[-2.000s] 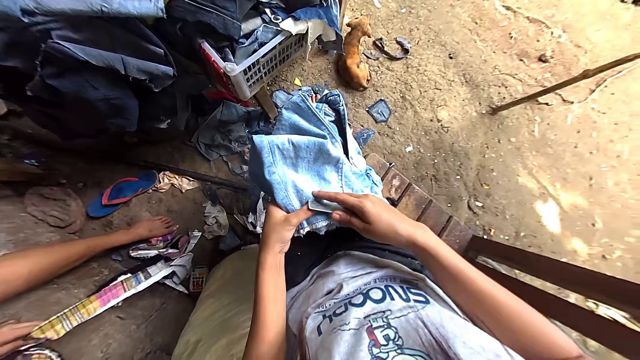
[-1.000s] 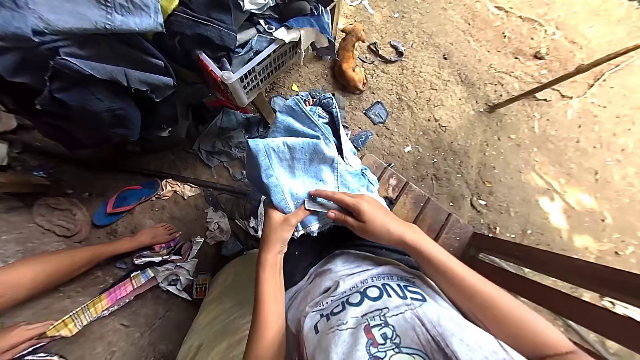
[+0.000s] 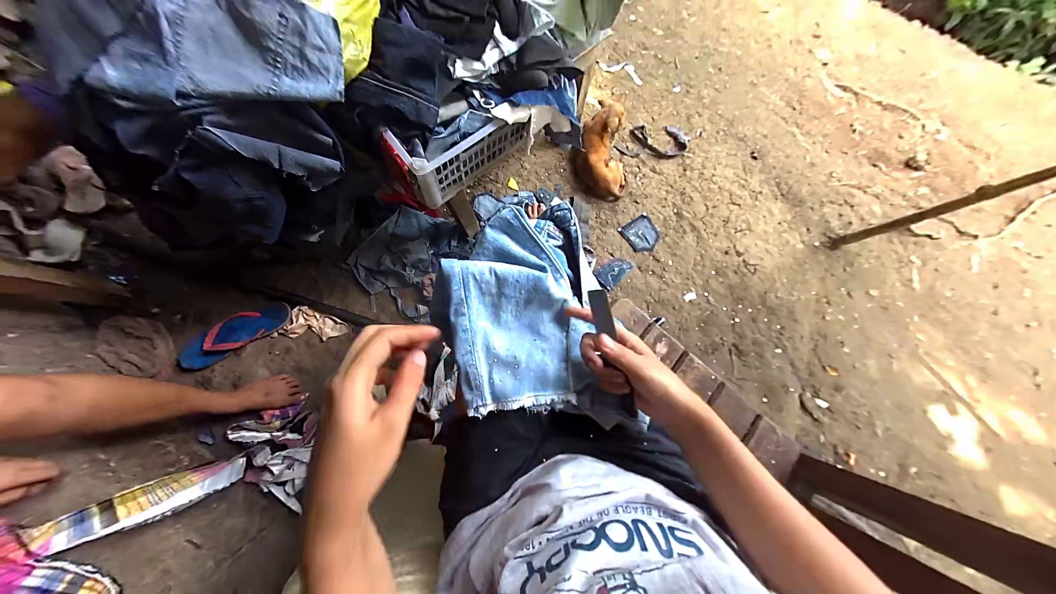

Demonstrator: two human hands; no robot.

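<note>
Light-blue denim (image 3: 516, 338) with a frayed lower edge lies across my lap and the slatted wooden bench. My right hand (image 3: 631, 363) is closed around a flat, dark blade-like tool (image 3: 602, 313), whose end points up and away from me over the denim's right side. Off the cloth's left edge, my left hand (image 3: 375, 396) is raised, fingers curled and a little apart, with nothing visible in it. White specks dot the denim. Its far end is bunched near the basket.
A plastic basket (image 3: 470, 161) heaped with cloth stands ahead, beside piled dark jeans (image 3: 247, 157). A small brown dog (image 3: 602, 157) lies on the dirt. Another person's bare foot (image 3: 268, 392) and a blue flip-flop (image 3: 235, 334) are at left. The bench slats (image 3: 726, 400) run right; a stick (image 3: 940, 206) slants beyond.
Both hands were together at the denim's near edge; now they are apart. The left has lifted off to the left, and the right has moved right, with the dark tool now showing in it.
</note>
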